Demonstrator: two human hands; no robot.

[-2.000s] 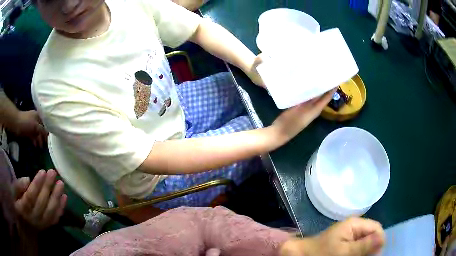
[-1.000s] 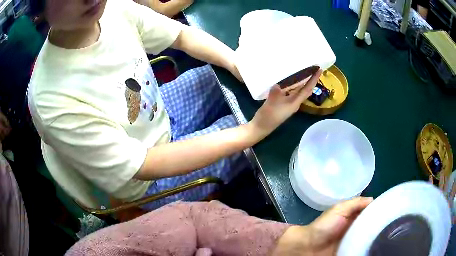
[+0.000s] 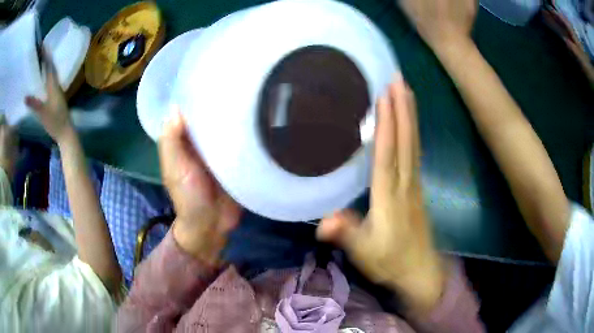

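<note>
A white drum-shaped cover [image 3: 228, 84] with a glossy dark brown disc [image 3: 316, 110] on its end is held up over the table edge, disc side towards me. My left hand [image 3: 195, 188] is around its left side. My right hand [image 3: 397, 201] lies along its right side, fingers extended; a small white patch shows at its fingertips by the disc, too blurred to name. A second white round piece [image 3: 153, 84] shows behind the cover's left side, partly hidden by it.
A mustard-gold base [image 3: 107, 62] with a small black fan [image 3: 131, 49] lies on the dark green table [image 3: 449, 162] at upper left. A neighbour's hand [image 3: 55, 107] holds white pieces at left. Another person's arm [image 3: 501, 123] reaches across at right.
The view has swung right. The cover with the brown disc has come from the lower right to the centre. My right hand now shows on it. The neighbour is now at the far left.
</note>
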